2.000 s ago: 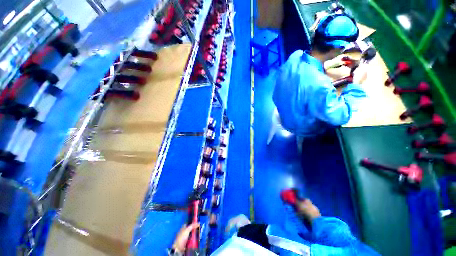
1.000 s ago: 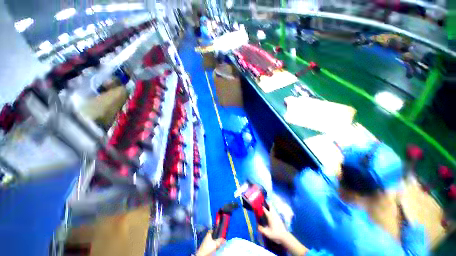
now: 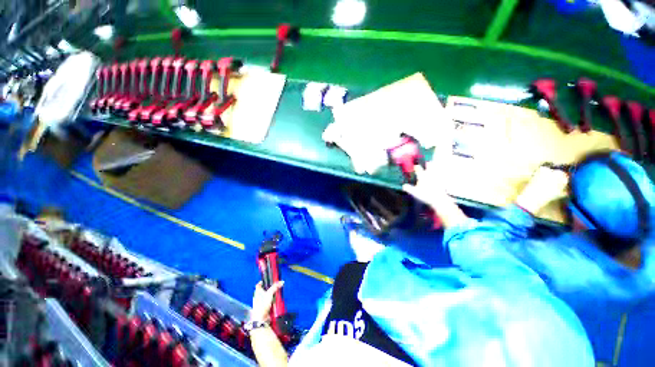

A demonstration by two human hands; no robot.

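Note:
My left hand (image 3: 264, 304) is low at the centre-left, closed around a red-and-black tool (image 3: 271, 276) held upright above the blue floor, dark head up. My right hand (image 3: 425, 188) is stretched out to the green bench (image 3: 309, 132) and holds the handle of a second red-and-black tool (image 3: 406, 153). Its red head is over the pale cardboard (image 3: 391, 107) near the bench's front edge. Blur hides whether it touches the cardboard.
Rows of tools (image 3: 169, 89) lie on the bench at left. Small silver parts (image 3: 324, 97) sit mid-bench. A person in a blue cap (image 3: 609, 193) is close at right. A blue stool (image 3: 300, 226) stands below the bench; crates of tools (image 3: 154, 308) are at lower left.
The view has swung towards the bench. My right hand has moved its tool from above the aisle floor out to the bench. My left hand still holds its tool over the floor.

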